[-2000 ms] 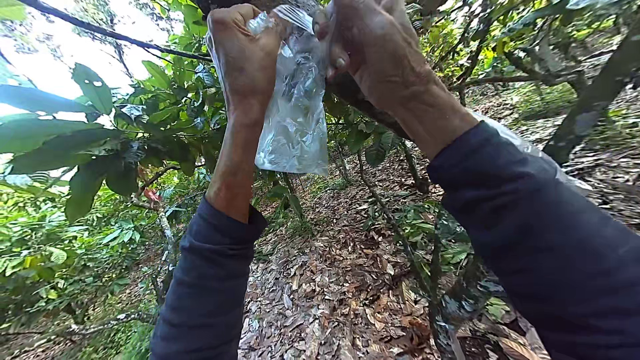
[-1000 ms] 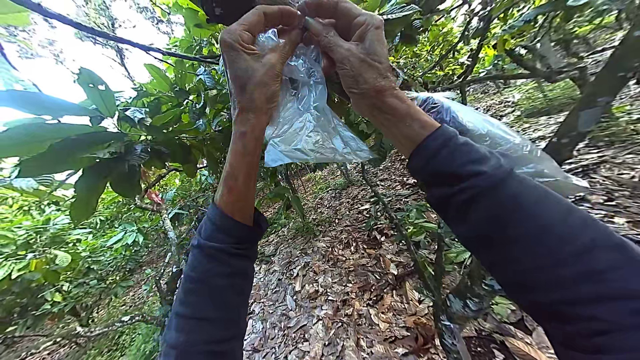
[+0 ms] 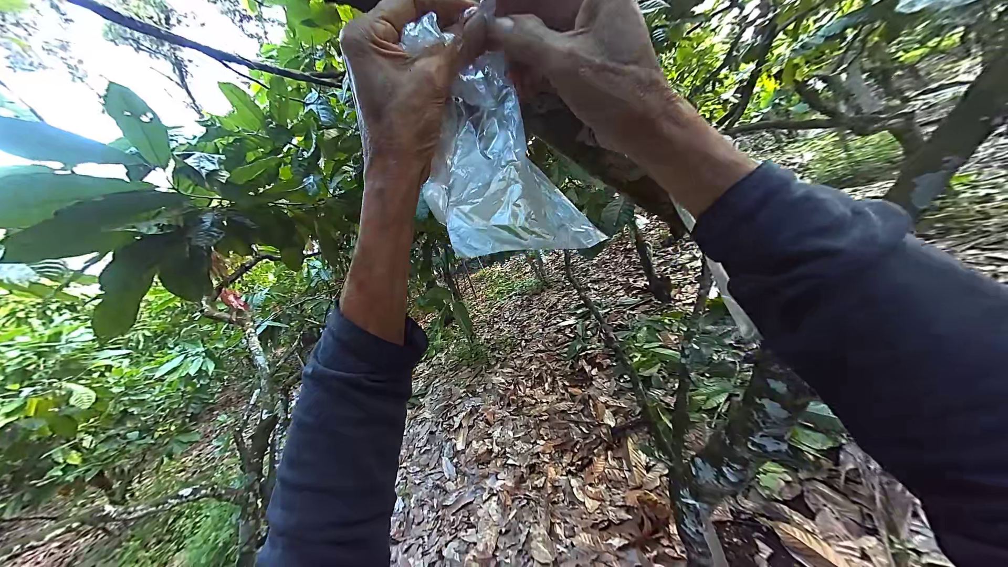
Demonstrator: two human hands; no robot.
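A clear plastic bag (image 3: 512, 189) hangs from my hands at the top middle, its upper part bunched and its wide end hanging down. My left hand (image 3: 405, 87) grips the gathered plastic between thumb and fingers. Close beside it, my right hand (image 3: 594, 71) pinches the bag's top, thumb near the left thumb. Behind the right hand a thick tree branch (image 3: 598, 157) slopes down to the right. More clear plastic (image 3: 731, 299) shows beneath my right forearm, mostly hidden by the sleeve. The top edge of the view cuts off part of both hands.
Broad green leaves (image 3: 126, 213) fill the left side. A thin dark branch (image 3: 205, 51) crosses the upper left. Lichen-marked stems (image 3: 685, 488) rise at the lower right, and a leaning trunk (image 3: 945, 150) stands at the far right. Dry leaf litter (image 3: 504, 441) covers the ground below.
My hands stay together at the bag's top, whereas two seconds ago they were farther apart. The other plastic, broadly visible right of my forearm one second ago, is now mostly behind it.
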